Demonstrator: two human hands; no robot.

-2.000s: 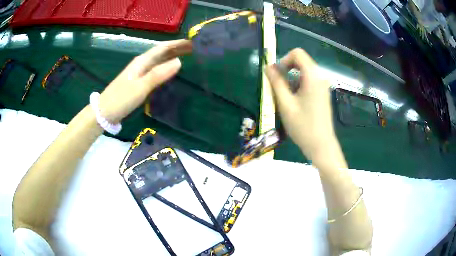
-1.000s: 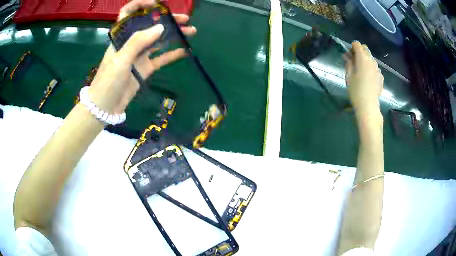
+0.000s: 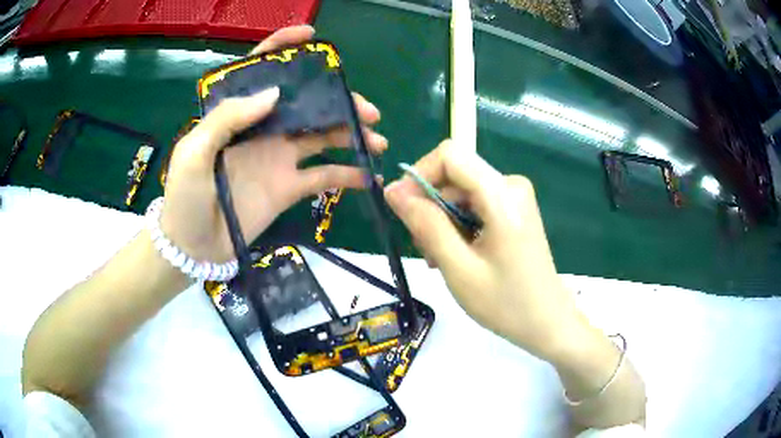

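My left hand (image 3: 248,171) holds a black phone middle frame (image 3: 312,94) upright by its dark upper plate, thumb in front and fingers behind. Its lower end, with orange and silvery parts, hangs over the white cover. My right hand (image 3: 488,239) is beside the frame's right rail and grips tweezers (image 3: 432,190) with a pale teal grip. Whether the tips touch the rail cannot be told. Two more middle frames lie crossed on the white cover below, one (image 3: 278,299) on top of the other (image 3: 415,346), partly hidden by the held frame.
The green conveyor belt (image 3: 531,205) carries a frame (image 3: 94,141) at left and another (image 3: 642,162) at right. A cream divider strip (image 3: 462,77) crosses it. A red tray (image 3: 163,17) is beyond the belt. The white cover (image 3: 668,368) lies under my forearms. A tiny dark sliver lies on the cover.
My left hand has turned the held frame face-on and lowered it slightly. My right hand has come back from the belt at right to the held frame's rail; the dark frame near it there is gone.
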